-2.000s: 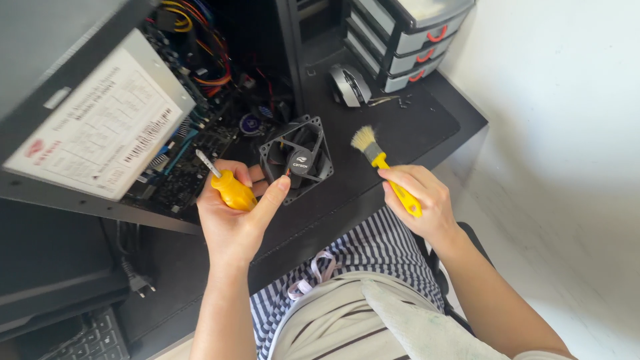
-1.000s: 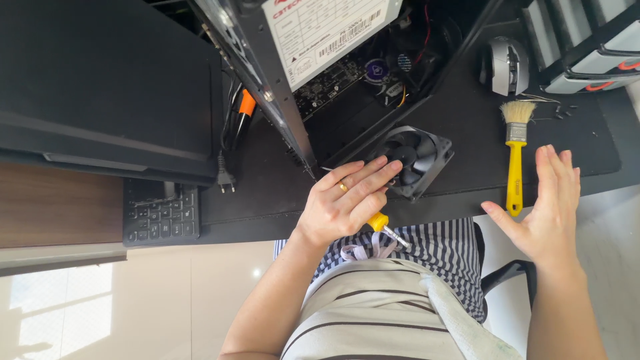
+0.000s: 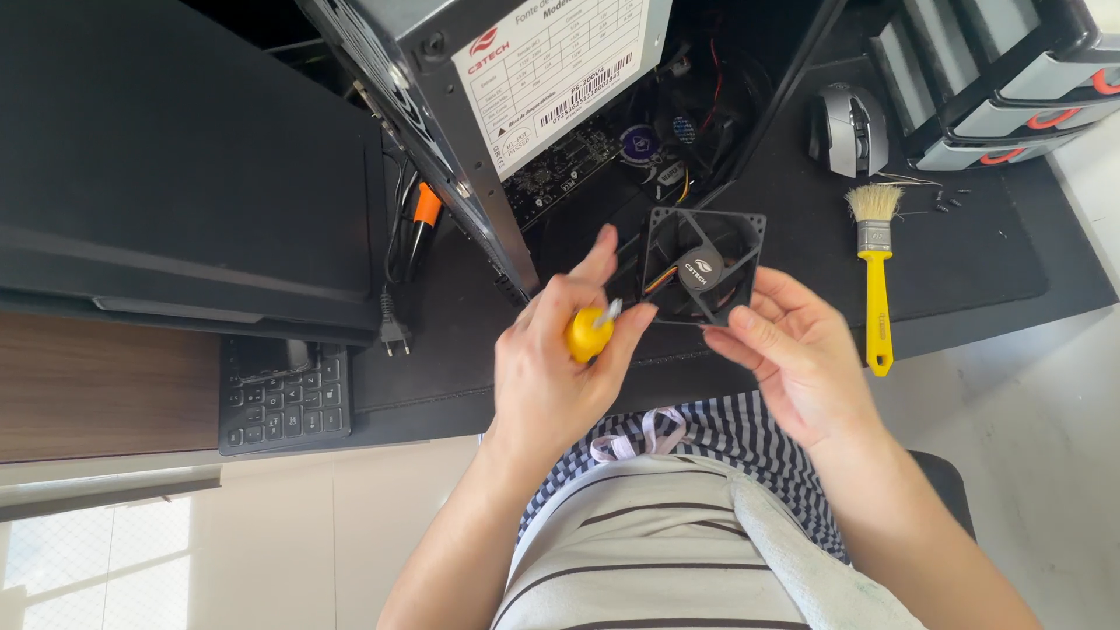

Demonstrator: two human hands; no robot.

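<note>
A black square computer case fan [image 3: 704, 262] is held upright in front of the opened computer case [image 3: 503, 219]. My right hand [image 3: 801, 359] grips its lower right corner between thumb and fingers. My left hand [image 3: 560, 359] holds a screwdriver with a yellow handle [image 3: 589, 334] in its palm, the metal shaft pointing up and to the right; its thumb tip is at the fan's lower left corner. Colored wires run across the fan's frame. On the desk to the right lies a paintbrush with a yellow handle [image 3: 878, 306], touched by neither hand.
A gray and black mouse [image 3: 849, 131], several small screws [image 3: 942, 203] and a small drawer unit [image 3: 1006, 105] are at the right of the desk [image 3: 954, 271]. At left are a large black case [image 3: 184, 175], a power plug [image 3: 394, 332], an orange-and-black object [image 3: 424, 214] and a keyboard [image 3: 289, 407].
The paintbrush, in my right hand two seconds ago, lies on the desk. My right hand has moved left from beside the brush and taken hold of the fan. The fan now stands more upright.
</note>
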